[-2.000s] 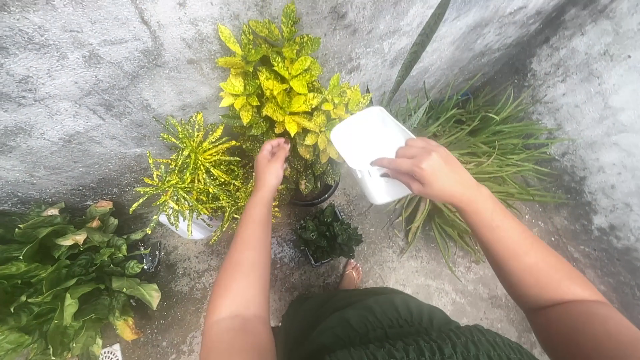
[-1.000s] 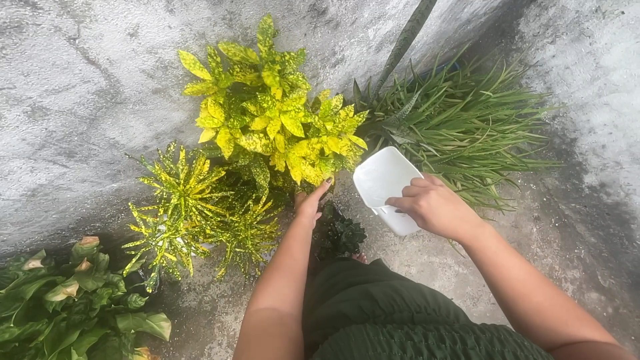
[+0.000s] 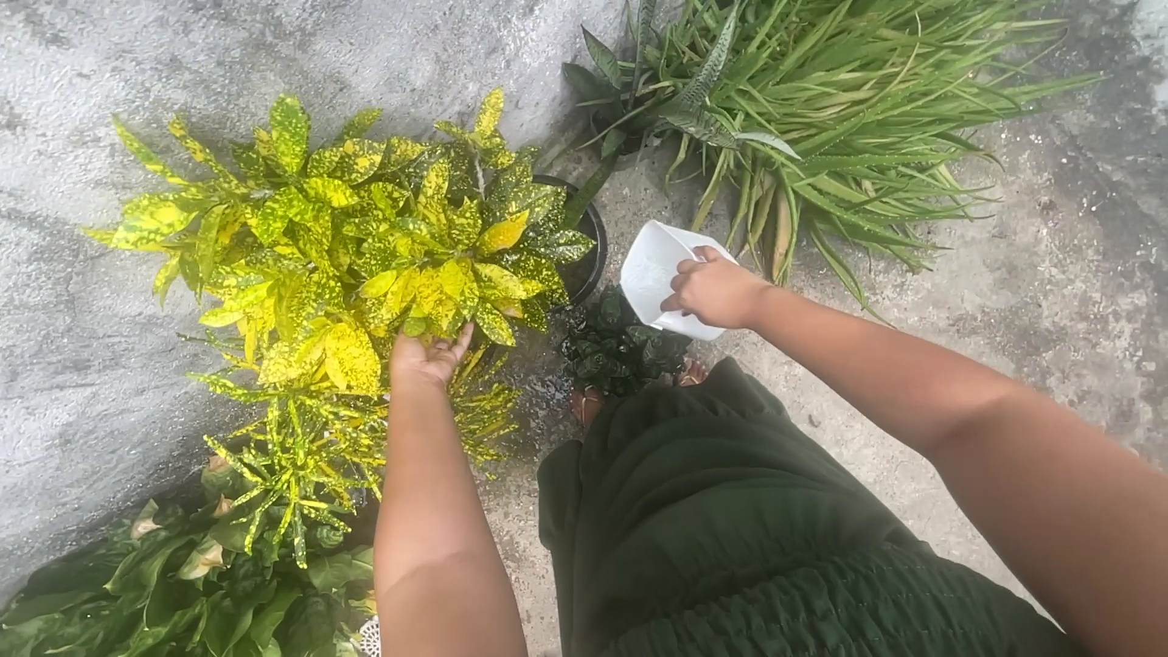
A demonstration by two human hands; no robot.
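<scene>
My left hand (image 3: 432, 356) is at the lower edge of a potted shrub with yellow-spotted leaves (image 3: 365, 228), palm up, fingers apart against the undersides of the leaves. The shrub leans left, and the dark rim of its round pot (image 3: 589, 246) shows on its right. With my right hand (image 3: 716, 290) I grip a white plastic container (image 3: 652, 269) by its near side; it is tilted, with its open mouth facing up and left. The container is above a small dark-leaved plant (image 3: 616, 347) near my feet. Whether it holds water cannot be told.
A narrow-leaved yellow-green plant (image 3: 301, 456) stands below the shrub. Broad-leaved plants (image 3: 219, 584) fill the lower left. Long grassy leaves (image 3: 821, 119) and a stiff mottled plant (image 3: 703, 87) are at the upper right. A rough grey wall (image 3: 82, 301) rises behind, above the concrete floor (image 3: 1049, 301).
My left hand has gone from beside the spotted shrub to under its leaves, and the shrub now leans left. The white container stays in my right hand. The view has shifted.
</scene>
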